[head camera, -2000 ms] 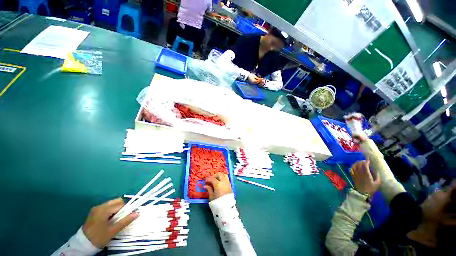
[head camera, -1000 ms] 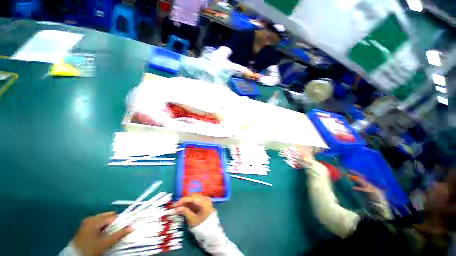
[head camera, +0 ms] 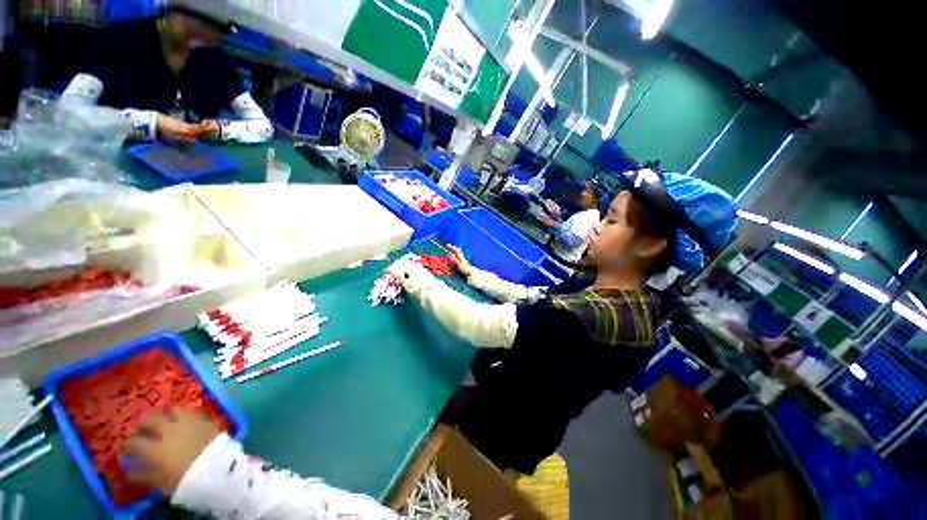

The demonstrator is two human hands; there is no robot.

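My right hand (head camera: pixel 171 447), blurred, in a white printed sleeve, is over the blue tray (head camera: pixel 236 411) of small red caps (head camera: pixel 132 396) at the lower left. Its fingertips are down among the caps; whether they pinch one cannot be told. My left hand is out of the picture. A pile of white sticks with red bands (head camera: pixel 259 323) lies right of the tray, with one single capped stick (head camera: pixel 290 362) beside it. Plain white sticks (head camera: pixel 20 447) are cut off at the left edge.
A long cream box (head camera: pixel 346 244) with plastic over red caps lies behind the tray. A person in a blue cap (head camera: pixel 600 315) sits at the right, one hand at another capped pile. Blue bins (head camera: pixel 498 244), a fan (head camera: pixel 362 136) and another seated person (head camera: pixel 173 81) are farther back. A carton of white sticks (head camera: pixel 437 498) is below.
The view has swung right, so my left hand and its stick bundle left the picture. My right hand has moved from the stick bundle back to the red caps.
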